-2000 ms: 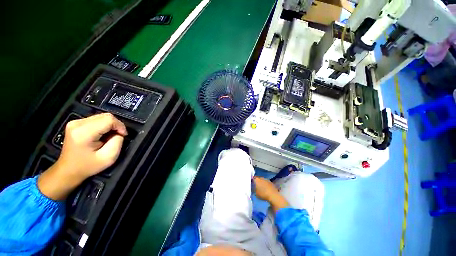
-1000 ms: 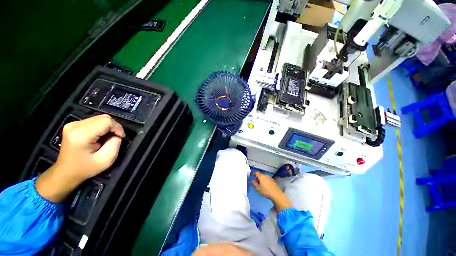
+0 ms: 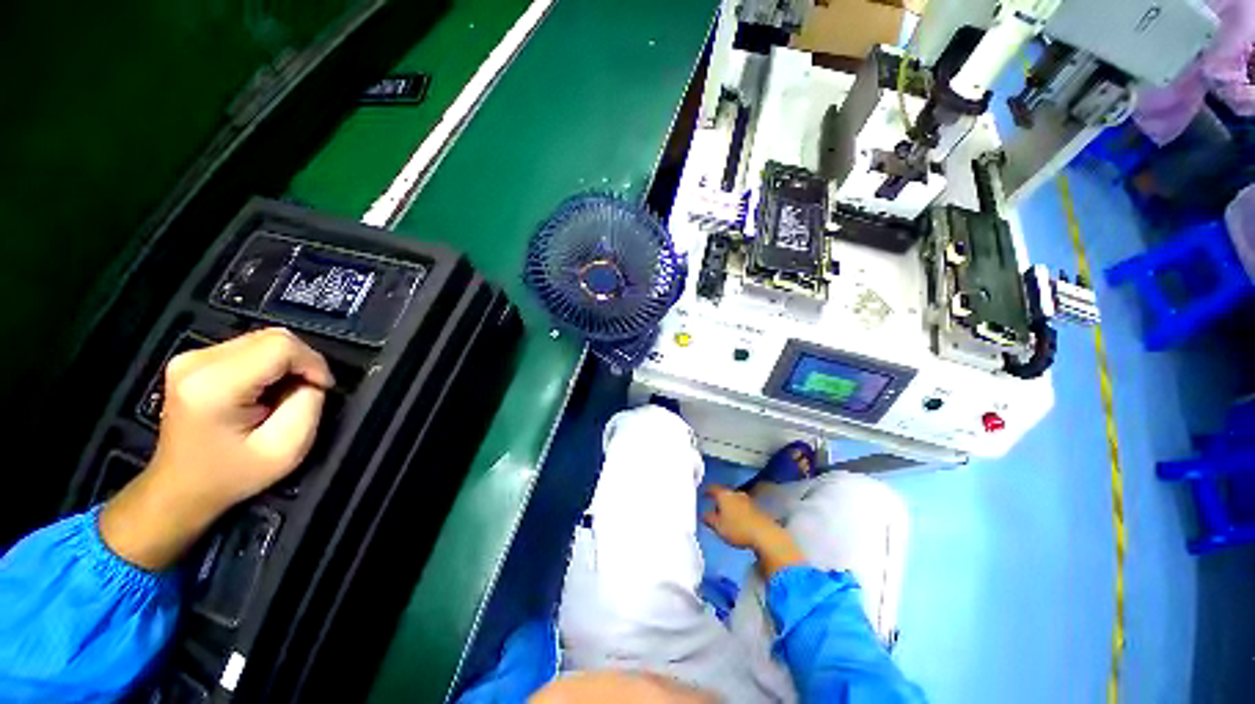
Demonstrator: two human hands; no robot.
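My left hand [image 3: 241, 420] rests, loosely curled, on the top foam tray [image 3: 392, 360] of a black stack at the left; whether its fingers hold anything is hidden. A phone unit [image 3: 319, 286] with white print lies in the tray pocket just beyond the hand. More phone units lie partly covered by the hand and in nearer pockets. My right hand [image 3: 741, 523] is low between my legs, its fingers partly hidden against my clothing. Another phone unit [image 3: 791, 220] sits in the left fixture of the white machine [image 3: 716, 351]. The right fixture [image 3: 988, 282] shows a dark greenish plate.
A round black fan [image 3: 603, 270] stands between the green conveyor [image 3: 551, 138] and the machine. A lone phone lies farther up the conveyor. The machine has a lit screen [image 3: 833, 382] and a red button [image 3: 994, 422]. Blue stools [image 3: 1186, 300] and a person in pink are at the right.
The view has shifted slightly, so the machine appears farther left. My left hand stays on the tray. My right hand has moved only slightly between my legs.
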